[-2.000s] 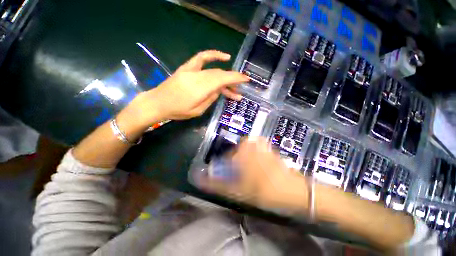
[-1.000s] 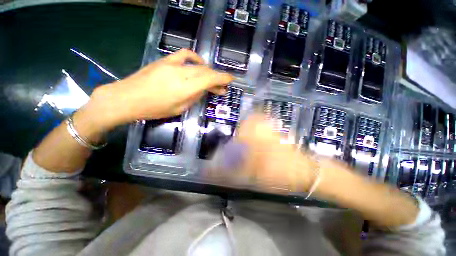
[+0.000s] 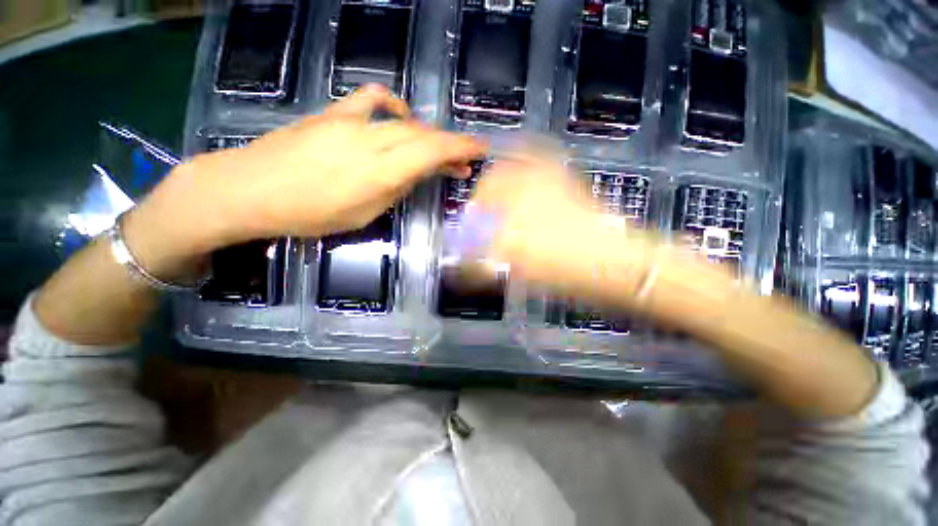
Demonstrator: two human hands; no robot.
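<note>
A clear blister tray [image 3: 483, 354] holds two rows of dark keypad phones, screens facing up. My left hand [image 3: 309, 175] reaches over the near row, fingers slightly bent and apart, holding nothing visible. Its index fingertip is at the top of the middle near phone [image 3: 473, 298]. My right hand [image 3: 555, 221] is strongly blurred over that same phone, partly hiding its keys and screen. A pale bluish blur [image 3: 471, 231] shows at its fingertips; I cannot tell what it is or whether it is gripped.
A second tray of phones [image 3: 874, 247] stands at the right. A pale sheet [image 3: 874, 77] lies at the upper right. Clear and blue scraps [image 3: 103, 205] lie on the dark green mat [image 3: 51, 123] at the left.
The tray has shifted left in view. Both hands have moved from the leftmost near phone to the middle one. The blue-printed film sheet has left the view.
</note>
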